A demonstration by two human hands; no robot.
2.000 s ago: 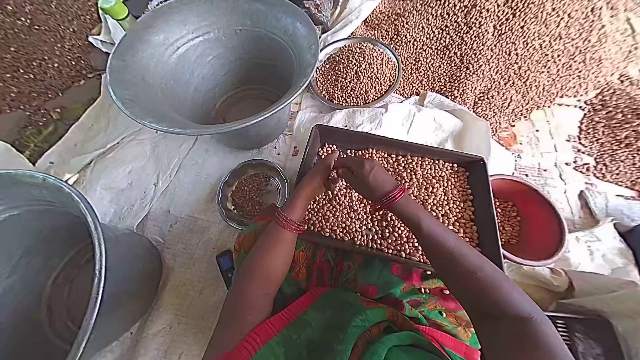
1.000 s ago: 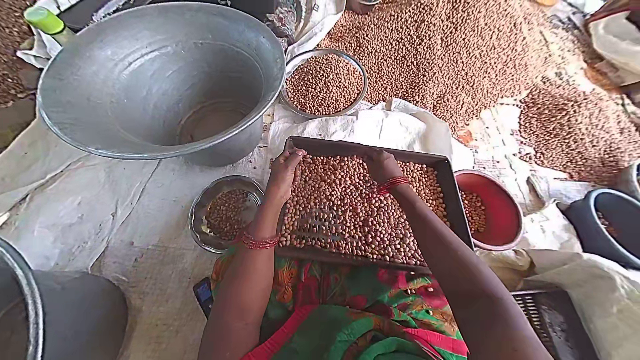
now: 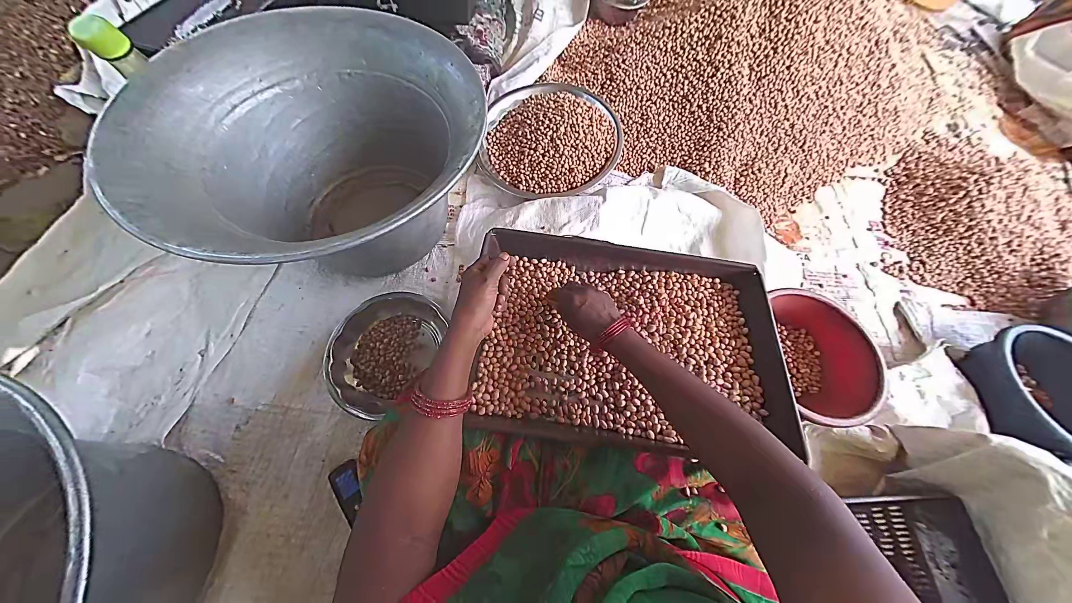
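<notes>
A dark rectangular tray (image 3: 779,368) with a slotted bottom lies across my lap, spread with brown nuts or seeds (image 3: 670,335). My left hand (image 3: 483,293) grips the tray's left rim near its far corner. Over the nuts, toward the tray's far middle, is my right hand (image 3: 584,310) with its fingers curled down; whether it holds any nuts cannot be seen. Left of the tray stands a small steel bowl (image 3: 339,352) with darker bits in it. On the right is a red bowl (image 3: 850,360) with some nuts.
A large metal tub (image 3: 251,151) stands at the upper left, another (image 3: 142,511) at the lower left. Beyond the tray are a steel bowl of nuts (image 3: 553,142) and a big heap of nuts (image 3: 754,92). A blue-grey basin (image 3: 997,377), a second slotted tray (image 3: 955,536) and a phone (image 3: 345,490) lie nearby.
Two seconds ago both hands were together over the nuts; one second ago they were at the tray's far part, apart. My left hand is now on the left rim, my right hand over the nuts.
</notes>
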